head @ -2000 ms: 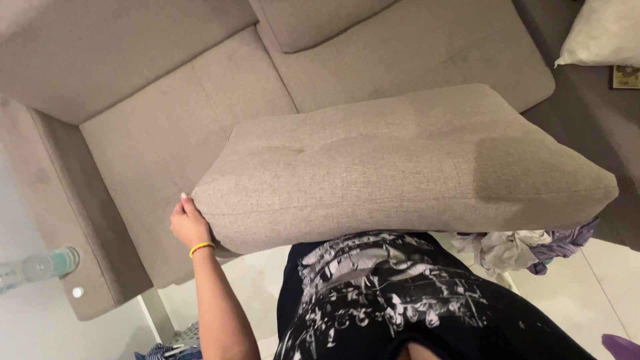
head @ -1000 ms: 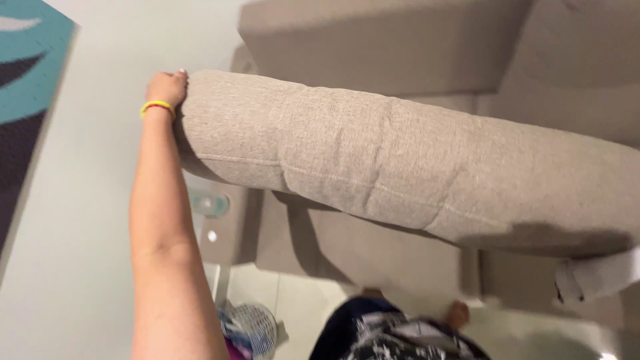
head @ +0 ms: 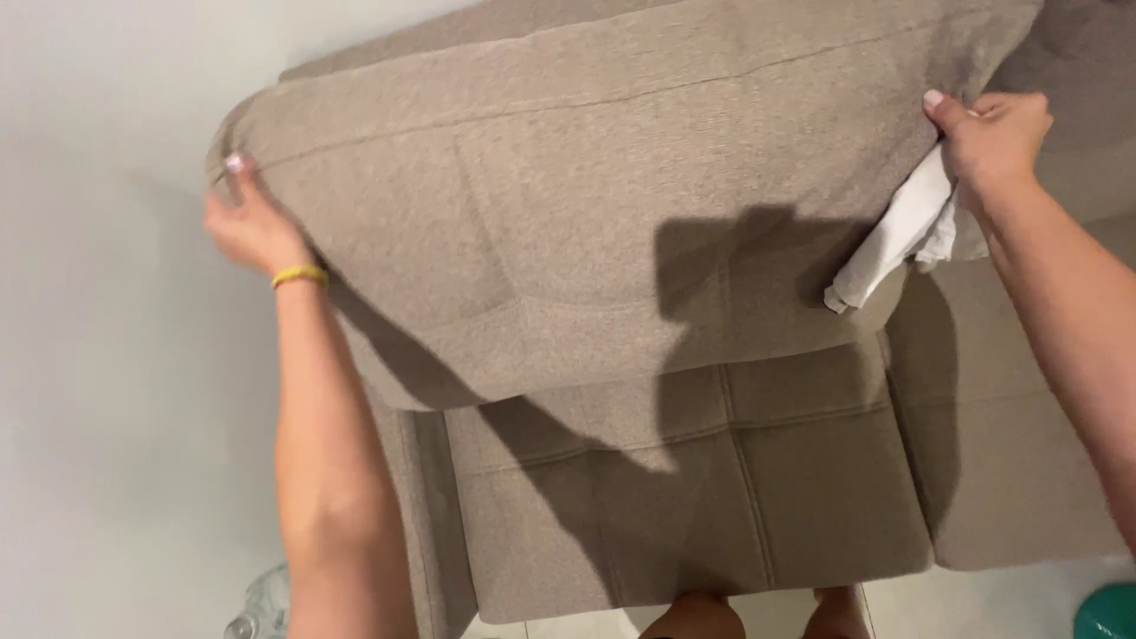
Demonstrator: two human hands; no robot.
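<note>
A large beige fabric sofa cushion [head: 577, 195] stands raised over the sofa seat [head: 692, 497], its stitched face toward me. My left hand [head: 253, 217], with a yellow band at the wrist, grips the cushion's upper left corner, thumb on the front face. At the right end my right hand [head: 998, 142] grips the cushion's edge, thumb in front, with a white cloth [head: 896, 231] also held in it. The cloth hangs down over the cushion's lower right part. The fingers behind the cushion are hidden. Shadows of my arms fall across the cushion and seat.
A pale wall [head: 115, 311] runs along the left, close to the sofa's armrest [head: 435, 515]. A clear plastic bottle [head: 262, 608] is at the bottom left. Another seat section [head: 1029, 444] adjoins at the right. A green object [head: 1109, 612] lies on the tiled floor at the lower right.
The cushion, slanting across in front of me a second ago, now stands against the sofa's back area with its stitched face showing. My right hand and the cloth in it have come into clear view.
</note>
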